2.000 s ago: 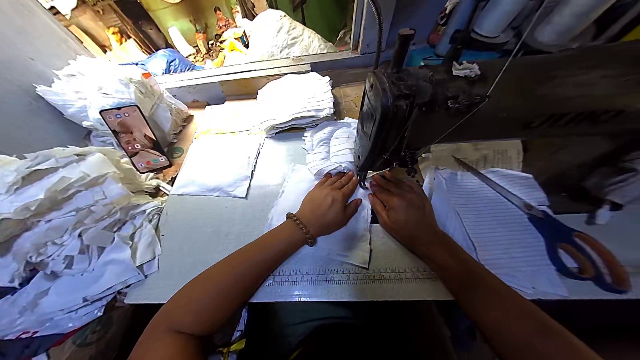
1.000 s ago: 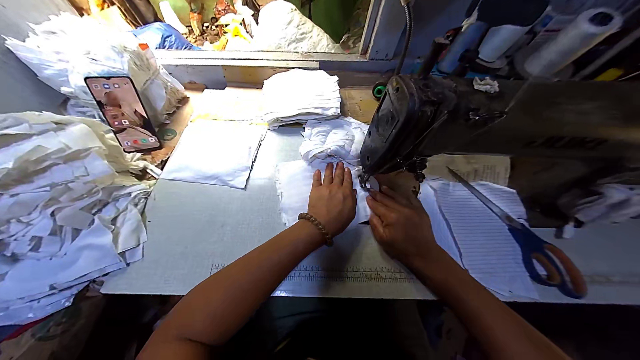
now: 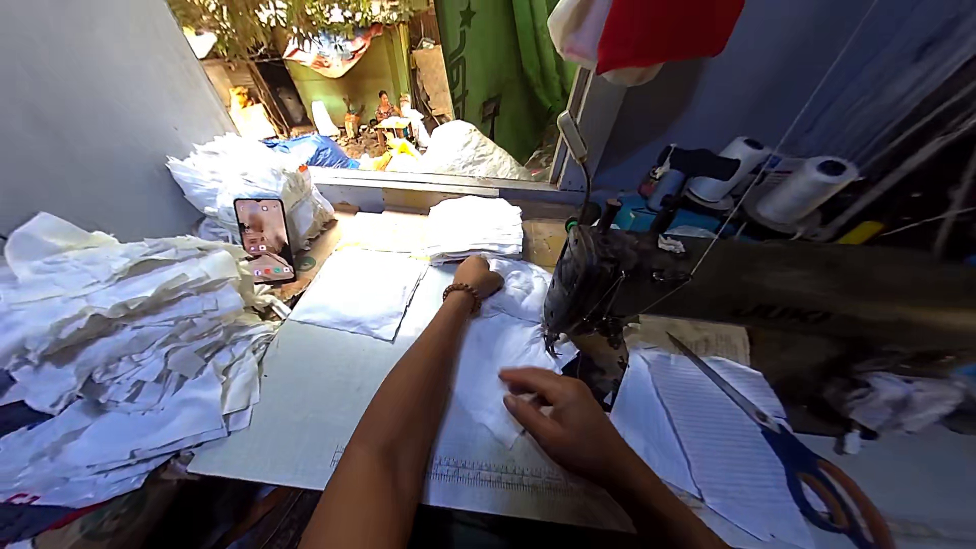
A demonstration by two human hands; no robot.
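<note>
My left hand (image 3: 479,276), a beaded bracelet at its wrist, reaches forward to the bunched white cloth (image 3: 522,288) left of the sewing machine head (image 3: 583,278). Its fingers are bent and partly hidden, so its hold cannot be made out. Below the needle area lies a white cloth piece (image 3: 492,374) on the table. Over this piece's right edge is my right hand (image 3: 557,415), blurred, fingers apart and holding nothing. A folded white cloth stack (image 3: 476,225) sits just beyond my left hand, and a flat white cloth square (image 3: 362,293) lies left of it.
Cloth scraps (image 3: 137,328) heap at the left beside a propped phone (image 3: 264,240). Blue-and-orange-handled scissors (image 3: 770,427) lie on striped cloth (image 3: 717,427) at the right. Thread cones (image 3: 804,191) stand behind the machine. A person (image 3: 385,107) sits outside the window.
My left hand has moved forward from the cloth by the needle to the bunched cloth. My right hand has come back from the needle area, fingers spread. The view has tilted up.
</note>
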